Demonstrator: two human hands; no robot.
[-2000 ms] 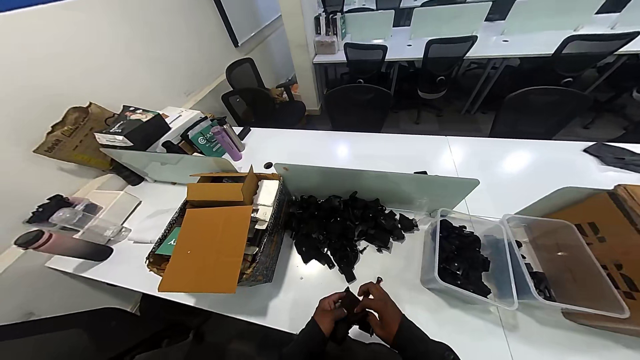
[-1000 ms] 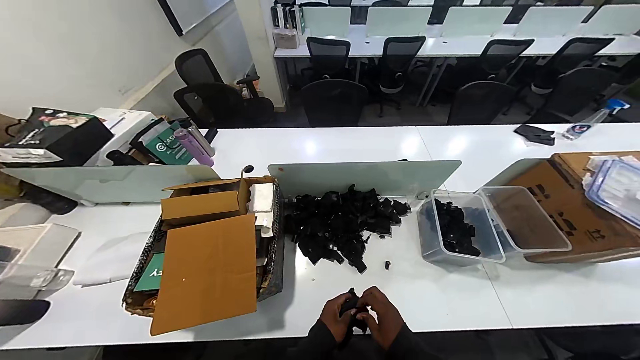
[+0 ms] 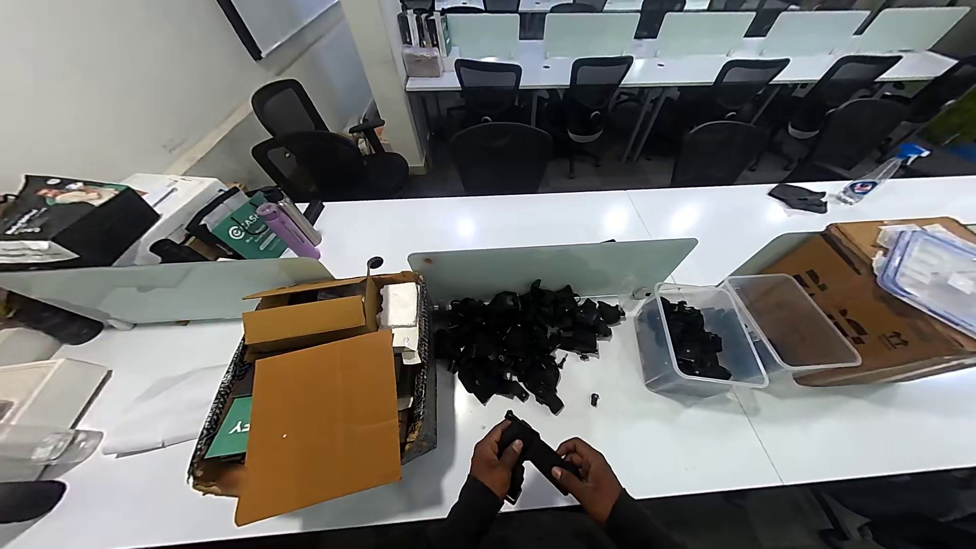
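Between my two hands, near the front edge of the white table, is a black item with a strap-like band. My left hand grips its left part, and my right hand holds the band's right end. Beyond them lies a pile of black pieces; their exact kind cannot be told. One small black piece rests apart from the pile. To the right stands a clear plastic bin with more black pieces inside, beside a second clear plastic bin.
At the left, a basket holds cardboard boxes and stands close to the pile. A low frosted divider runs behind the pile. A large cardboard box is at the right, and a spray bottle stands on the far table.
The black item was bunched between my close fingers; now my hands are farther apart with its band stretched out between them.
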